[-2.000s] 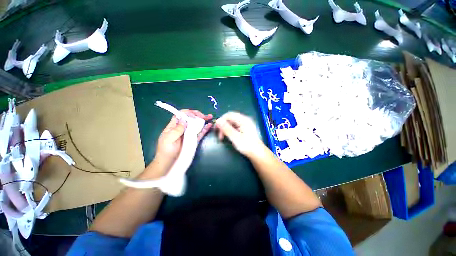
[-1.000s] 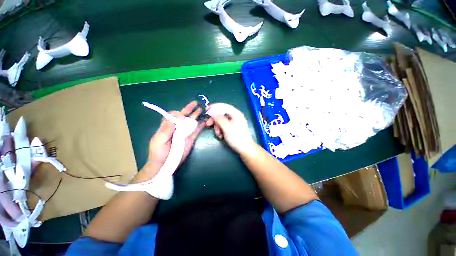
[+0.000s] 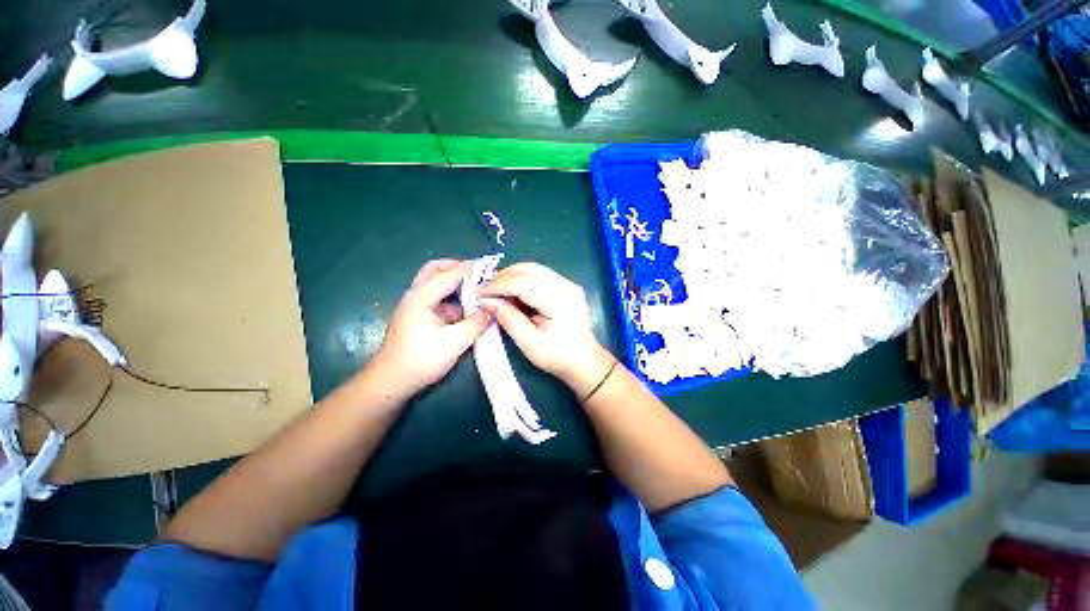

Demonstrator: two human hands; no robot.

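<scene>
A white curved housing is held upright over the dark green mat, its forked end toward me. My left hand grips its upper part from the left. My right hand has its fingertips on the same upper part from the right. Whether a small fitting is between the fingertips is hidden. Tiny white hook-shaped clips lie on the mat just beyond the hands.
A blue tray with a heap of small white parts and a clear bag stands at right, cardboard dividers beyond. Piled housings lie at left by a cardboard sheet. More housings sit on the conveyor.
The housing has turned from slanting across my left forearm to running toward me, forked end near. My left hand has closed around it, and my right fingers have come onto it.
</scene>
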